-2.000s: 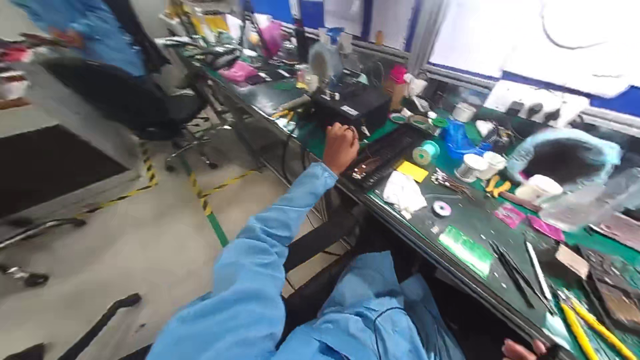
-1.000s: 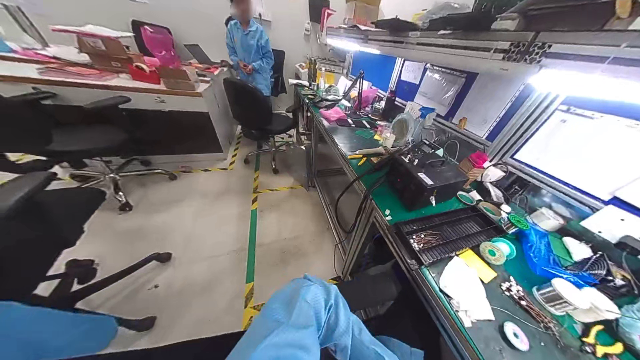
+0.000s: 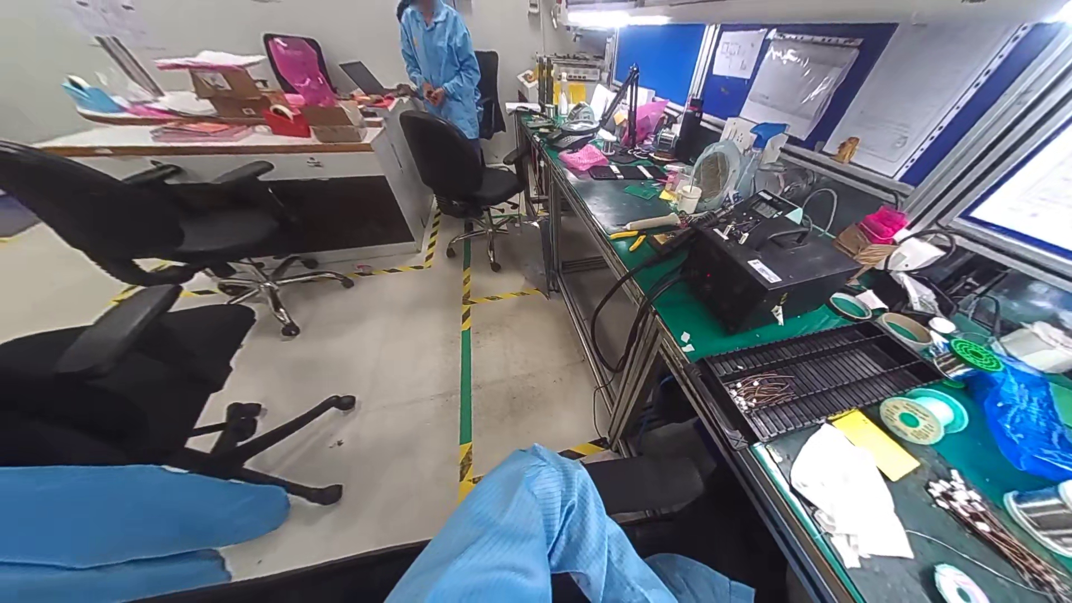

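Neither of my hands shows; only blue smock cloth is visible at the bottom middle. To its right, a green-topped workbench carries a black ribbed tray [image 3: 846, 368] with a bundle of brown wires [image 3: 760, 390] in it. Behind the tray stands a black box-shaped bench unit [image 3: 762, 272] with cables hanging over the bench edge. Near the tray lie a spool of solder wire [image 3: 913, 419], a yellow paper [image 3: 875, 444] and a white cloth [image 3: 850, 494]. Another bundle of brown wires with white connectors [image 3: 980, 519] rests at the lower right.
Black office chairs stand on the left [image 3: 201, 209] and beyond the bench [image 3: 452, 167]. A person in a blue smock [image 3: 440, 59] stands at the back. Yellow-handled pliers [image 3: 628, 238] lie on the bench. A blue plastic bag [image 3: 1026, 410] is at the right. Tape marks the floor.
Two seconds ago one of my hands was on the black bench unit, with fingers of the other at the lower right; both are now out of view. The view has swung left.
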